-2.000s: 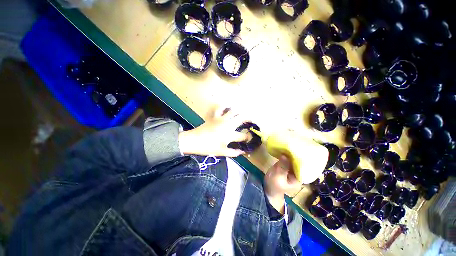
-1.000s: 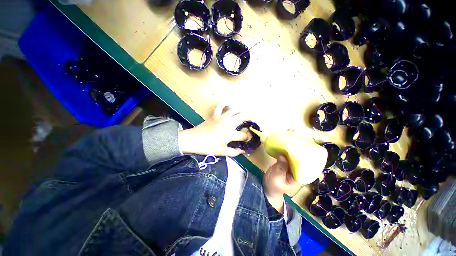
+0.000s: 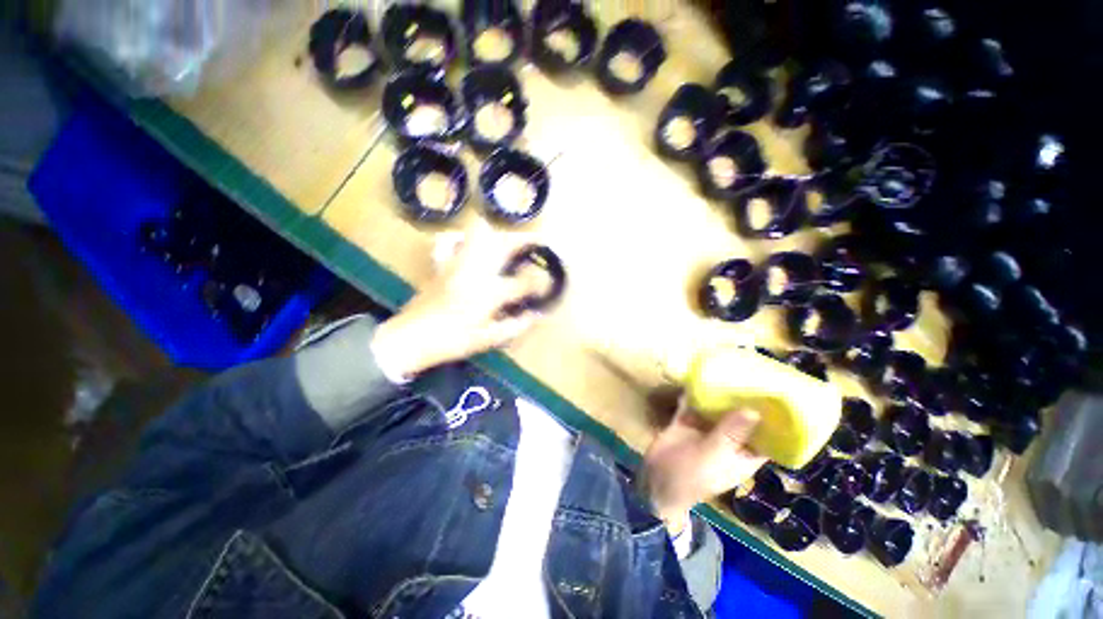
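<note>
My left hand (image 3: 454, 312) holds a small glossy black round housing (image 3: 535, 278) in its fingers, over the pale tabletop near the dark green edge. My right hand (image 3: 702, 457) grips a yellow squeeze bottle (image 3: 774, 405) lying on its side in the palm, apart from the housing. The bottle's nozzle is not clearly visible. Several black housings with pale centres (image 3: 514, 185) stand in a group beyond my left hand.
More housings (image 3: 732, 289) with thin wires stand at the right, beside a dense heap of shiny black pieces (image 3: 1004, 266). A blue bin (image 3: 115, 260) with dark parts is below the table edge at left. Clear plastic (image 3: 182, 36) lies at the table's upper left.
The bottle has moved away from the held housing, to the right. My left hand has moved with the housing towards the standing group. The view has shifted, showing more housings at the top.
</note>
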